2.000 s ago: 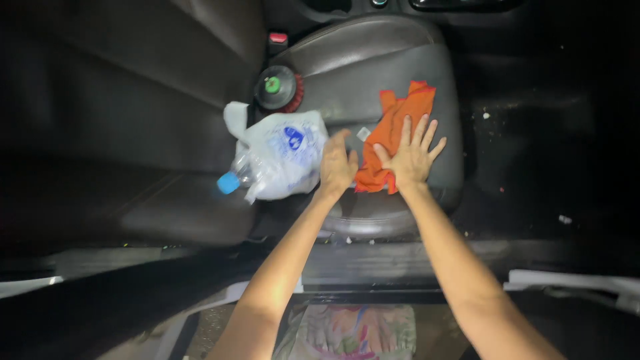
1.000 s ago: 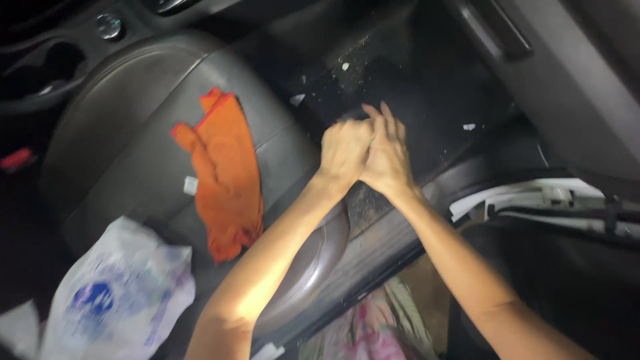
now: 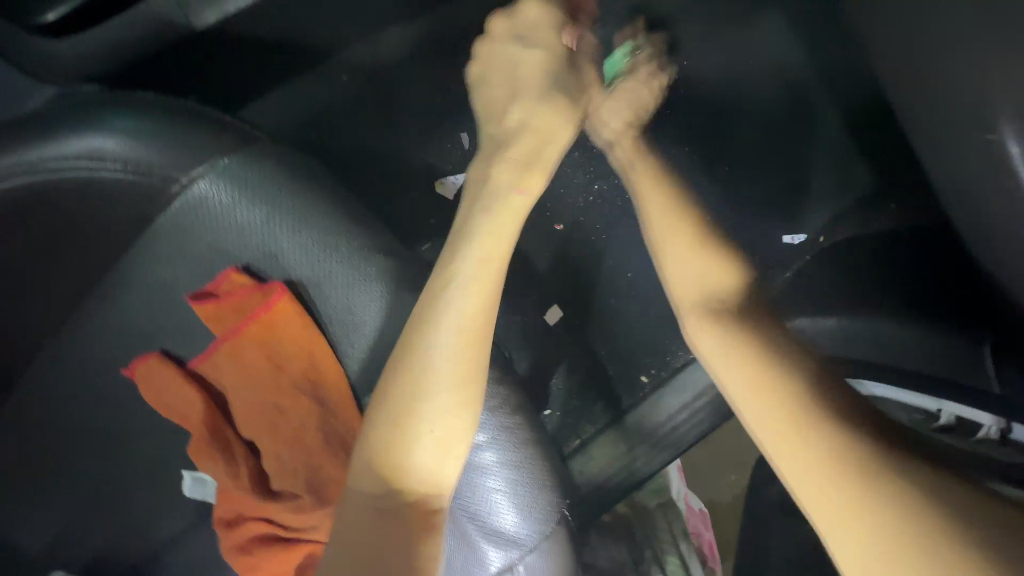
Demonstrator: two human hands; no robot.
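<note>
Both my hands reach over the dark car floor at the top of the view. My left hand (image 3: 528, 76) is curled, its back toward the camera; a reddish blur shows by its fingers, and whether it holds anything is hidden. Beside it, my right hand (image 3: 636, 96) has a small green item (image 3: 620, 62) at its fingers, too blurred to name. An orange cloth (image 3: 280, 400) with red edging lies crumpled on the black leather car seat (image 3: 304, 208), left of my left forearm.
Scraps of paper (image 3: 450, 186) and crumbs litter the floor mat (image 3: 592, 264). Another pale scrap (image 3: 794, 238) lies further right. The door sill (image 3: 648, 432) crosses below my arms, with a pink and white fabric (image 3: 696, 512) beyond it. A white tag (image 3: 198, 486) touches the cloth.
My hands have gone from the seat and cloth to the floor. A green item now shows at my right hand. The view has shifted toward the footwell, and the plastic bag is out of sight.
</note>
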